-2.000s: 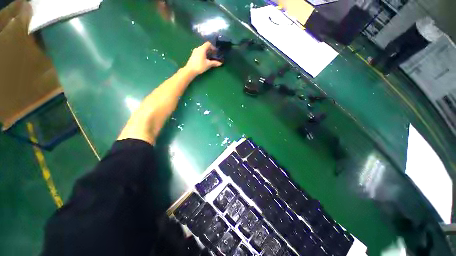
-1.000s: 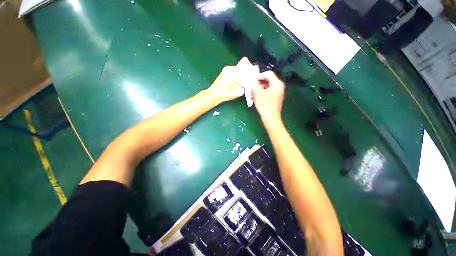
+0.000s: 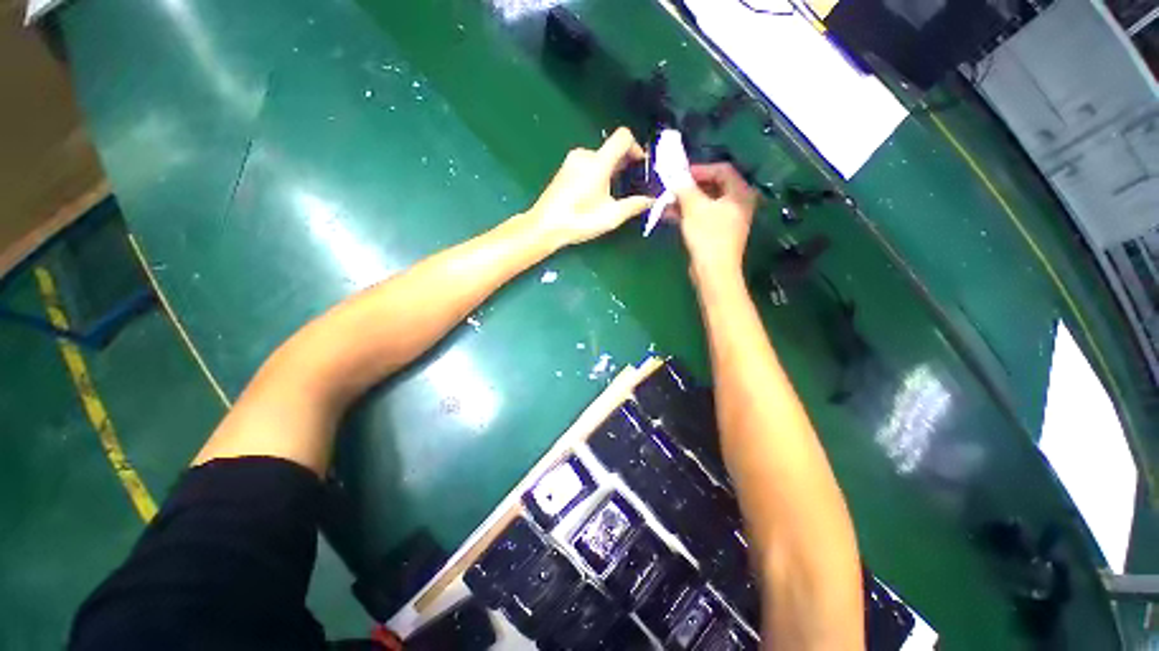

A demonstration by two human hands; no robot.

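My left hand (image 3: pixel 587 197) reaches out over the green belt, its fingers and thumb curved around a small black unit (image 3: pixel 630 176), partly hidden. My right hand (image 3: pixel 718 219) is beside it and pinches a white cloth or paper (image 3: pixel 671 163) against or very near the unit; exact contact is unclear. Black housing shells (image 3: pixel 539 572) lie in close rows on a white sheet with a tan board edge (image 3: pixel 445 588), at the bottom and partly behind my right forearm. Some shells show pale glare or patches inside.
Several black corded units (image 3: pixel 794 261) are scattered on the green surface (image 3: pixel 420 229) beyond my hands and to the right. White sheets (image 3: pixel 813 95) lie past the rail, another (image 3: pixel 1091 445) at far right. A brown board (image 3: pixel 45 127) is at the left edge.
Two seconds ago only my left hand showed, at a black unit farther up. Both hands then met around the white piece; now they are slightly farther apart, with more of the white piece and dark unit visible.
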